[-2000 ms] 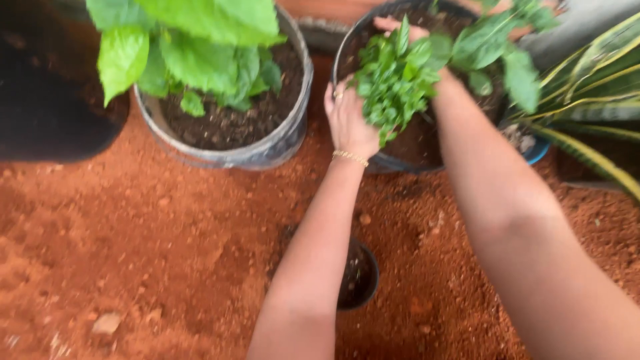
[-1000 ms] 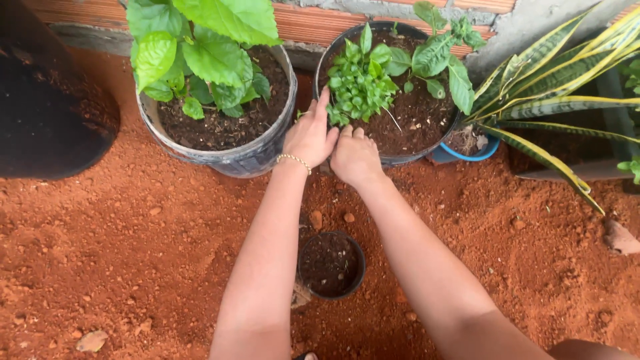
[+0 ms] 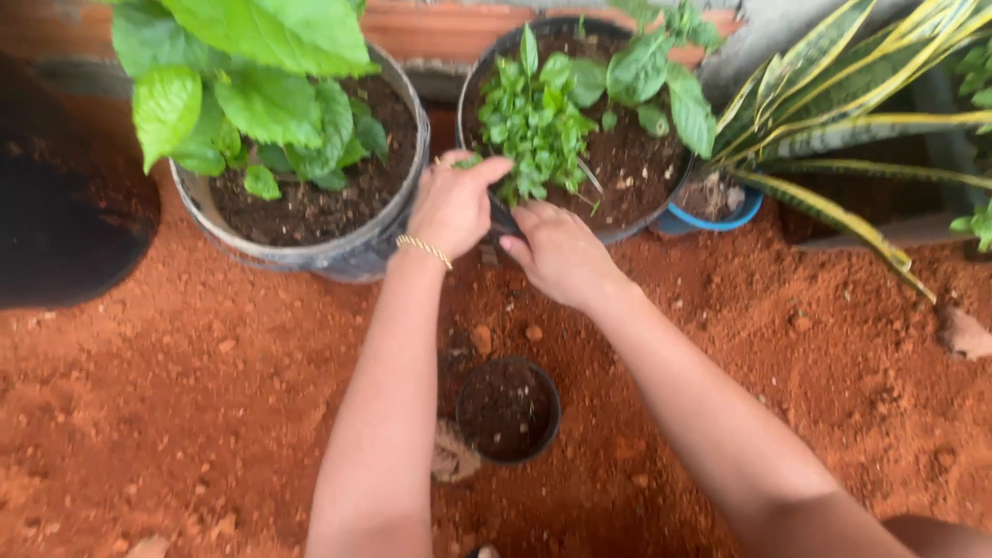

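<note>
My left hand, with a gold bracelet at the wrist, is at the left front rim of a round pot of dark soil. A bit of green shows at its fingers; whether it grips this I cannot tell. My right hand has its thumb outside and its fingers over the front rim of the same pot, shut on it. A dense clump of small-leaved green seedlings stands in the soil just beyond both hands. Right of it grows a larger-leaved plant. A small black pot of soil stands between my forearms.
A large bucket with a broad-leaved plant stands at left, beside a dark container. At right are a blue pot and a variegated snake plant. Behind runs a brick wall; reddish soil covers the ground.
Two seconds ago my hands were around the seedling clump, the right one farther back over the pot. Both came to the front rim, and since then they have moved slightly apart.
</note>
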